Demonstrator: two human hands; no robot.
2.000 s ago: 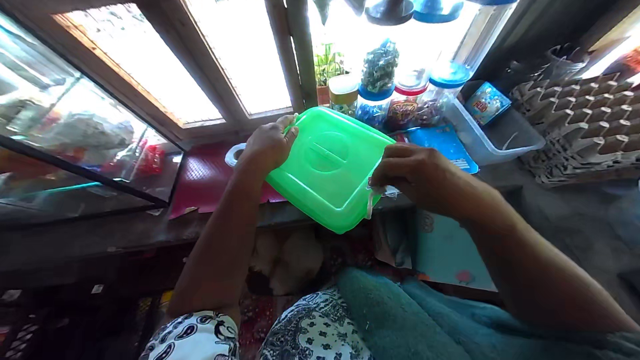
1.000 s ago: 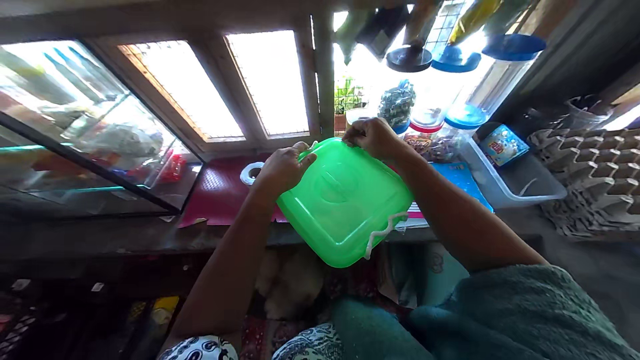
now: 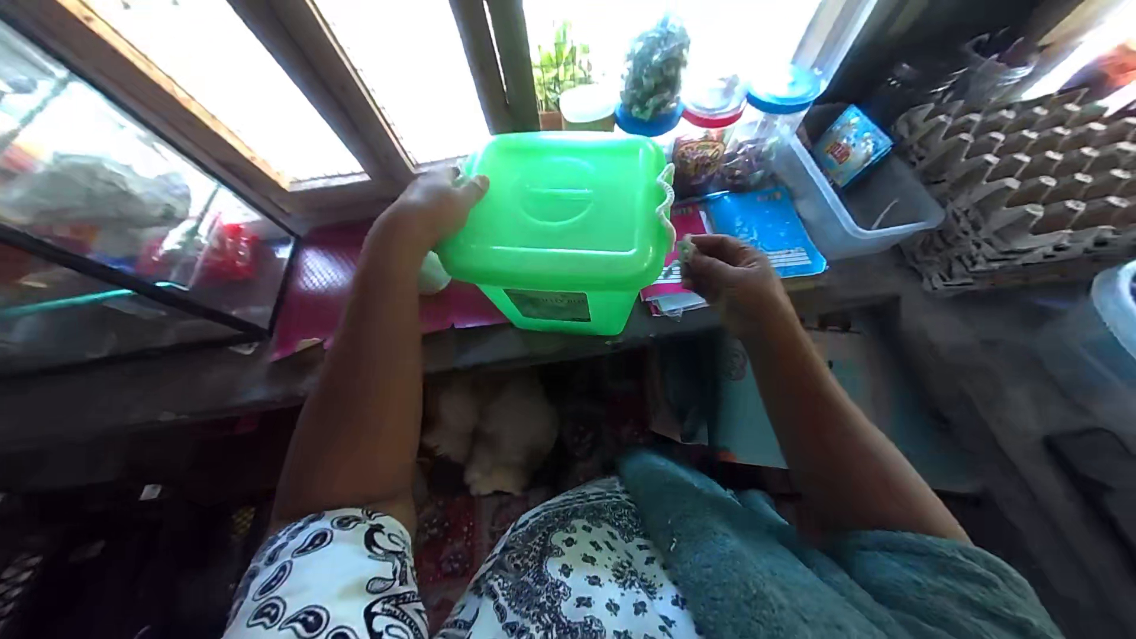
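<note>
A green plastic box with a closed lid (image 3: 564,209) stands tilted at the edge of the shelf below the window. My left hand (image 3: 435,204) grips the lid's upper left corner, thumb on top. White cord (image 3: 664,200) hangs in a wavy line along the lid's right side. Just right of the box, my right hand (image 3: 728,271) pinches a small pale thing between thumb and fingers, possibly the cord's end; what it is cannot be made out. A dark label (image 3: 547,305) is on the box's front wall.
Behind are lidded jars (image 3: 701,146) and a potted plant (image 3: 561,67). Blue booklets (image 3: 768,232) lie to the right, beside a clear plastic bin (image 3: 856,209) and stacked egg trays (image 3: 1021,177). A glass case (image 3: 133,204) stands left. A light furry shape (image 3: 501,430) is below the shelf.
My right hand has moved from the lid's far edge to beside its right side. The box has turned and its front wall now shows. My left hand remains at the lid's left.
</note>
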